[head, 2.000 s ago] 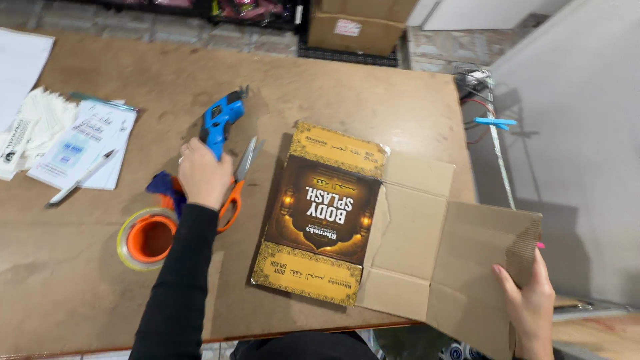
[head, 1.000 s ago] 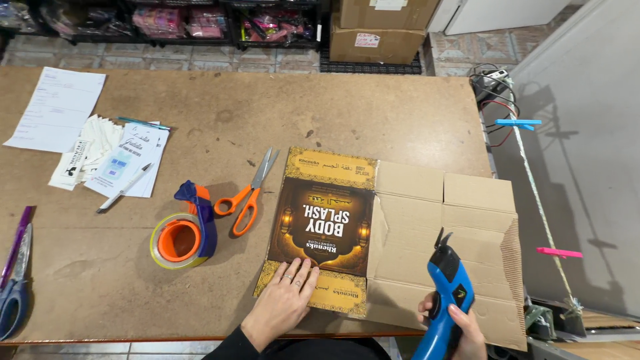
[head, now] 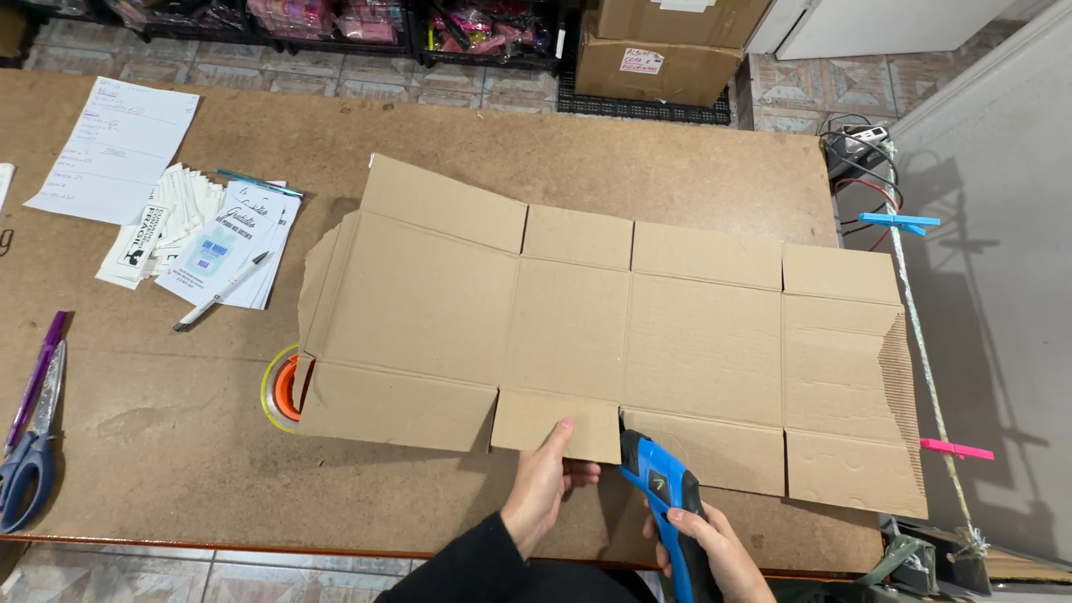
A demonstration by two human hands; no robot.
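An unfolded cardboard box lies with its plain brown inside up, over the middle and right of the table. My left hand grips a lower flap near the front edge, thumb on top and fingers beneath. In my right hand is a blue cordless electric cutter, its head at the slot between two lower flaps, beside my left hand. The cardboard's left end partly covers a roll of tape. The printed side faces down, out of sight.
Blue-handled scissors and a purple pen lie at the left. Behind are a written sheet, printed slips and a white pen. A cord with clothespins runs along the right edge.
The cardboard has been opened out and turned printed side down, and it now hides the orange scissors. My left hand has moved from the printed panel to a lower flap. The cutter is now at a slot.
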